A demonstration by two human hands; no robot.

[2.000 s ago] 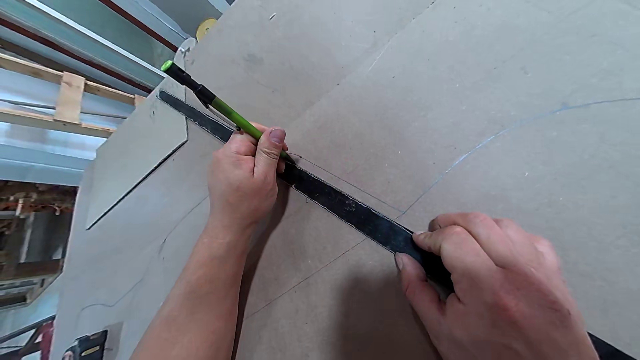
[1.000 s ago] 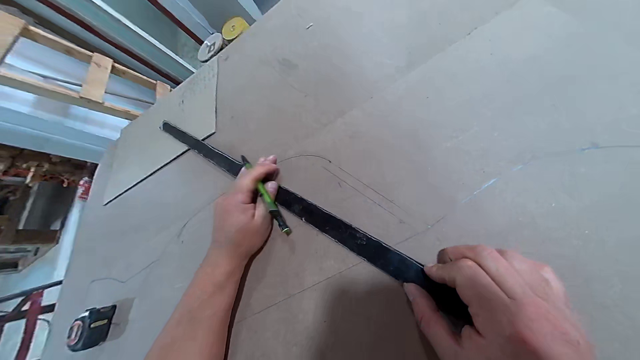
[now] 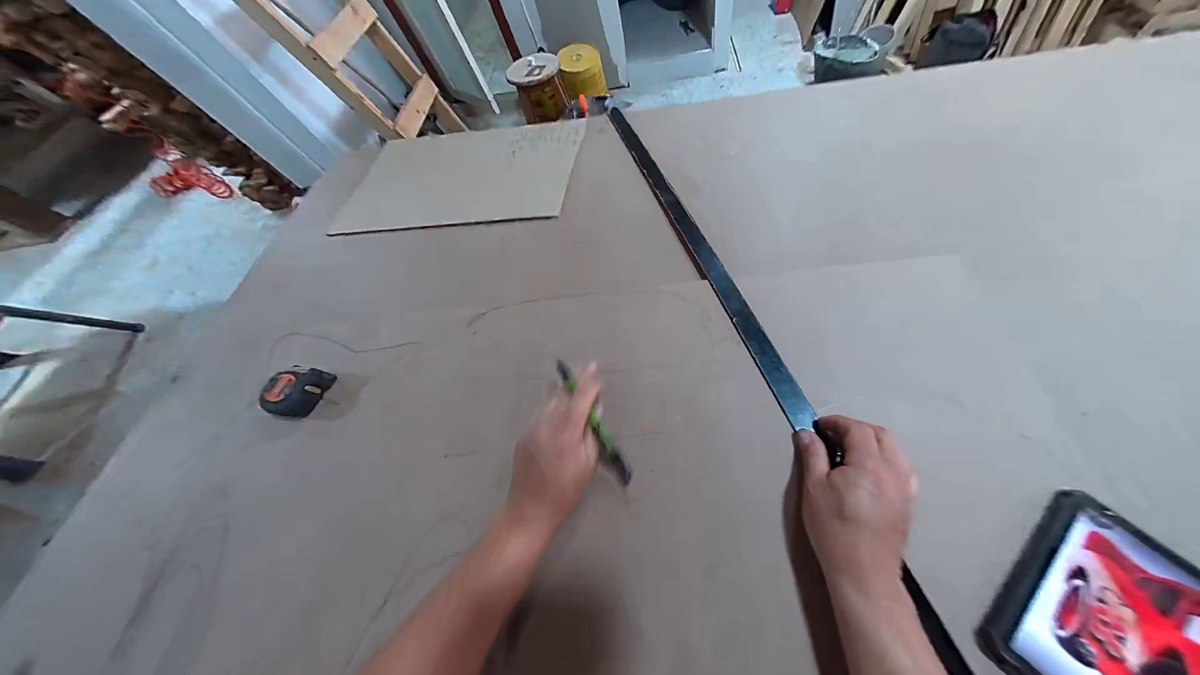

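Observation:
My left hand [image 3: 558, 445] holds a green and black marking pencil [image 3: 605, 439] over a large flat board [image 3: 937, 356] that bears thin drawn lines and curves; the hand is slightly blurred. To its right, my right hand [image 3: 855, 497] grips a long dark straightedge [image 3: 727, 286] near its lower part. The straightedge runs from the far edge of the board, under the right hand, to the bottom of the view. The pencil and the straightedge are apart.
A tape measure [image 3: 296, 391] lies at the left. A smaller flat panel [image 3: 469, 178] rests near the far edge. At the lower right is a tablet [image 3: 1106, 591] in a black case. Two cans [image 3: 538, 89], a bucket [image 3: 847, 58] and a wooden frame [image 3: 347, 66] stand beyond the board.
My left hand has come off the straightedge, with the pencil still in it. The straightedge has swung away from the small panel it overlapped. The view has shifted widely.

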